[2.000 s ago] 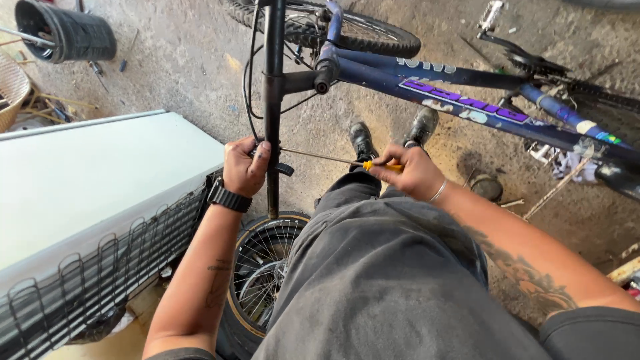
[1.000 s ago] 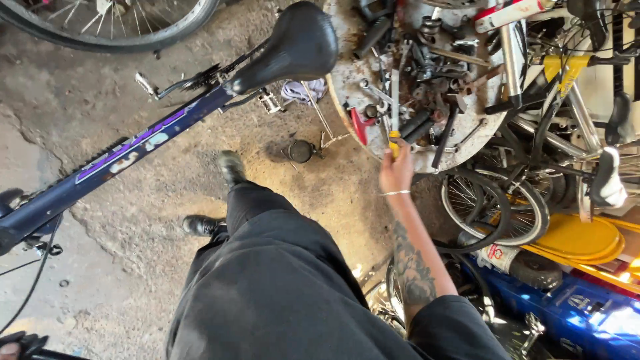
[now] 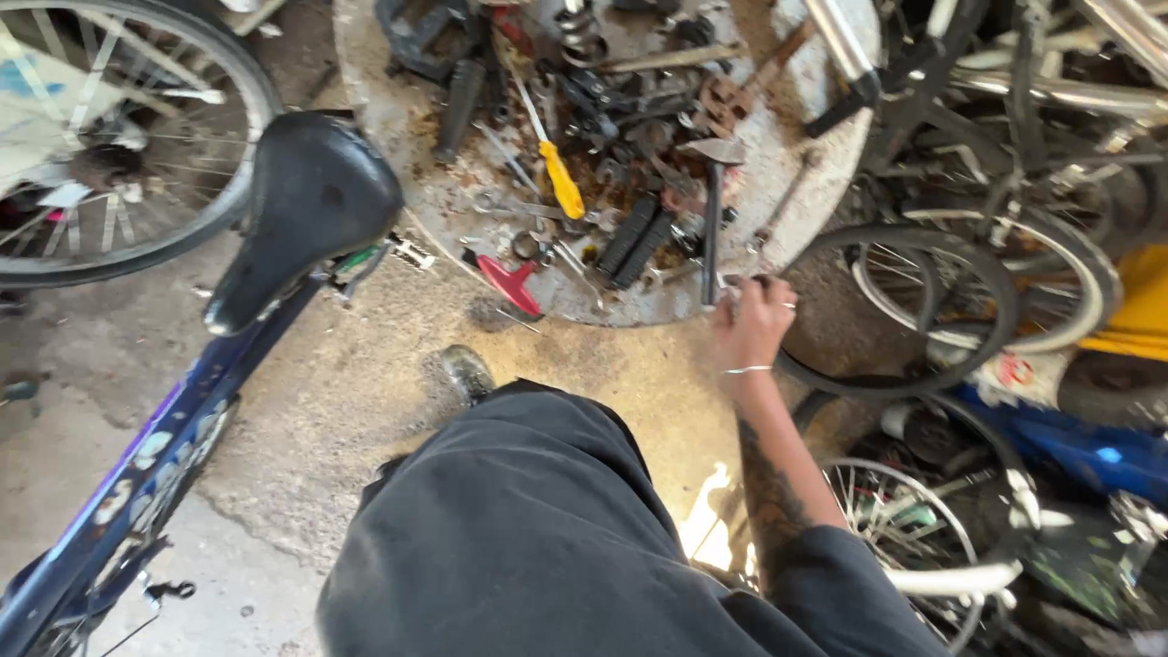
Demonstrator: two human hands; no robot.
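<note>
My right hand point(image 3: 756, 319) is at the near right rim of a round metal table point(image 3: 639, 312), its fingers by the lower end of a black-handled hammer point(image 3: 713, 228); blur hides whether they grip anything. A screwdriver with a yellow handle point(image 3: 561, 181) lies among the tools on the table. Nearer the rim are a red T-shaped handle point(image 3: 511, 285) and a pair of black grips or blocks point(image 3: 634, 242). My left hand is out of view. A blue bicycle frame point(image 3: 151, 456) with a black saddle point(image 3: 306, 210) stands at the left.
Loose bicycle tyres point(image 3: 1004, 301) and wheels crowd the right side, with a blue object point(image 3: 1077, 438) behind them. Another bicycle wheel point(image 3: 246, 173) stands at the upper left. My shoe point(image 3: 467, 372) is on the concrete floor below the table.
The view has swung from the bicycle to the tool table. The yellow screwdriver, in my right hand earlier, now lies on the table. My right hand has moved to the hammer's side of the table.
</note>
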